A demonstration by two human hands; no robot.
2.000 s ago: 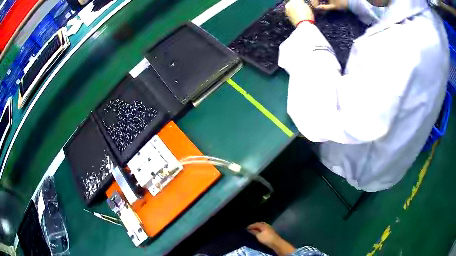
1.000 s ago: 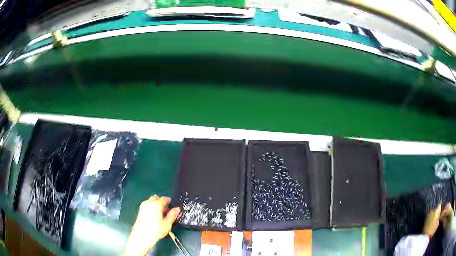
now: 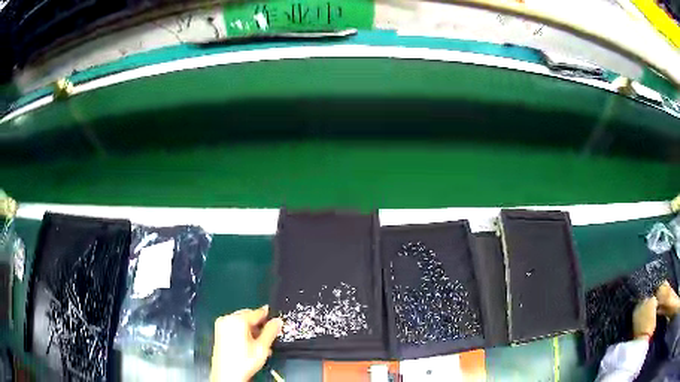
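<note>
My left hand [image 3: 242,345] is at the lower left of centre, with its thumb and fingers closed on the left rim of the silver parts tray [image 3: 326,246]. Small silver parts [image 3: 322,313] lie heaped in the lower half of this tray. Beside it on the right is the tray of small dark parts [image 3: 434,302]. Tips of tweezers [image 3: 277,375] show at the bottom edge, below my hand. The orange fixture [image 3: 347,371] with a white plate [image 3: 432,367] is cut off by the bottom edge. My right hand is not in view.
A rod tray [image 3: 78,298] and a clear bag with a white label [image 3: 160,287] lie at the left. A near-empty tray [image 3: 542,280] rests on another at the right. Another person's hands [image 3: 649,313] are at a black parts pile [image 3: 608,310], far right. A raised shelf runs behind.
The view has swung from the fixture and neighbour to the trays. My left hand has come to the silver parts tray. That tray has shifted slightly against its neighbour, and the silver parts lie more spread.
</note>
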